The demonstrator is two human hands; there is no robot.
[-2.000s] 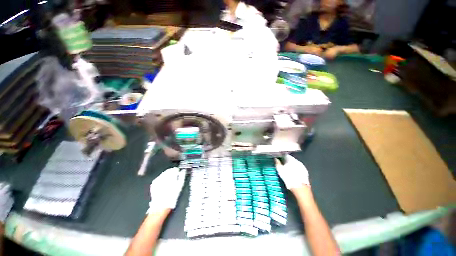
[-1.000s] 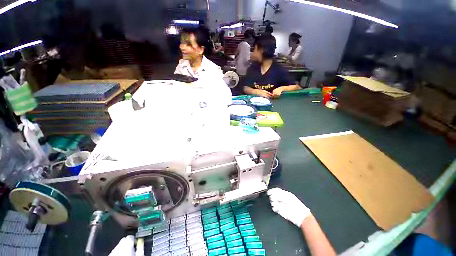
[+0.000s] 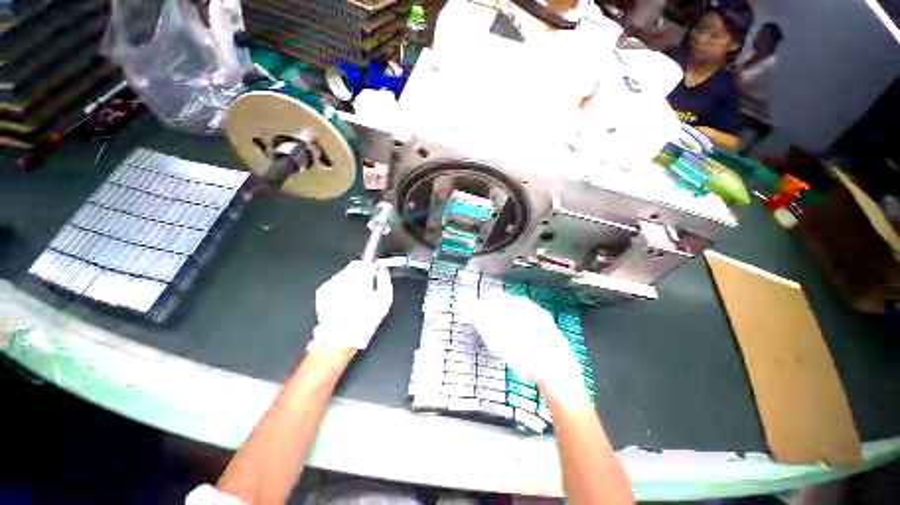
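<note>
Plain silver blocks point(image 3: 449, 345) lie in tight rows in front of the white-grey machine point(image 3: 582, 212). Green-banded blocks point(image 3: 572, 330) lie right of them, partly hidden by my right hand. The round head point(image 3: 462, 215) in the machine front holds green-banded blocks at its centre. My left hand point(image 3: 353, 304), white-gloved, is just below the silver rod handle point(image 3: 376, 233) at the machine's lower left; its fingertips are blurred, so its grip cannot be told. My right hand point(image 3: 521, 333), white-gloved and blurred, is over the block rows; whether it holds a block cannot be told.
A tan reel point(image 3: 291, 144) stands left of the machine. A slab of silver parts point(image 3: 143, 229) lies at the left, with a clear plastic bag point(image 3: 178, 69) behind it. A cardboard sheet point(image 3: 789, 360) lies at the right. A person point(image 3: 706, 79) sits behind the machine.
The view has swung left and down. My right hand has moved from the right of the rows to over them. My left hand now shows fully, by the rod handle.
</note>
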